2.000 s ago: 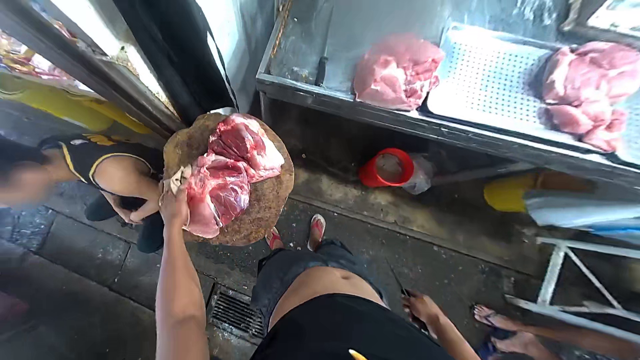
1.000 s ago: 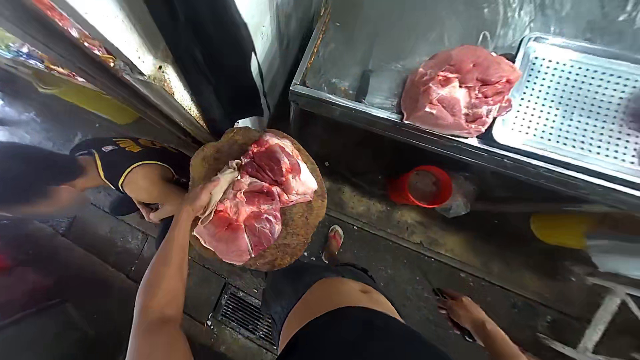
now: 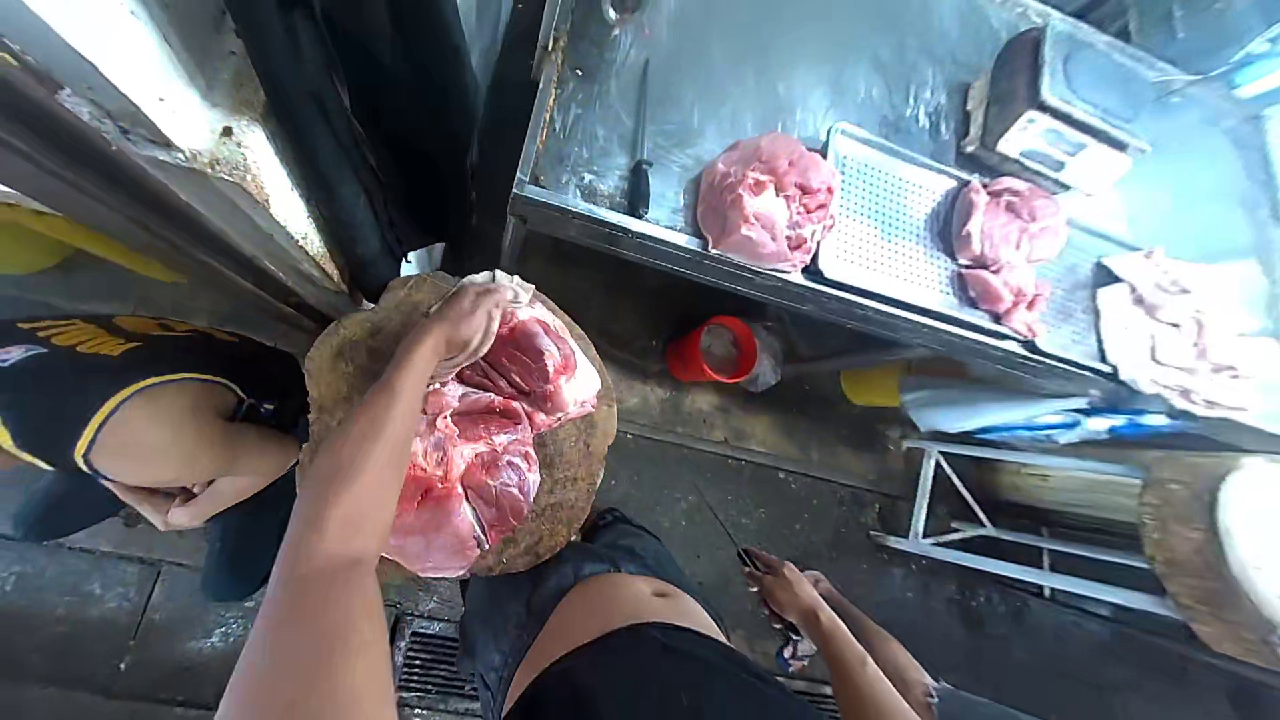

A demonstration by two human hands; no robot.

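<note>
Raw red meat [image 3: 470, 450] with pale fat lies spread on a thick round wooden chopping block [image 3: 575, 480]. My left hand [image 3: 470, 325] is at the meat's upper edge, its fingers curled over a pale crumpled piece [image 3: 510, 285]; whether this is cloth or fat I cannot tell. Low at the right, away from the block, my right hand [image 3: 785, 590] grips the dark handle of a knife [image 3: 722, 522], whose thin blade points up and left. Part of the block and meat is hidden behind my left forearm.
A metal table [image 3: 690, 60] at the top holds a sharpening steel [image 3: 641, 150], a meat lump [image 3: 768, 200], perforated trays [image 3: 885, 220] and a scale. Below it stands a red bucket [image 3: 712, 350]. A person [image 3: 180, 420] sits close left of the block; another person's arm is beside my right hand.
My left hand has moved from the meat's left side to its upper edge, with the pale piece. The knife in my right hand shows more plainly now. The view has shifted.
</note>
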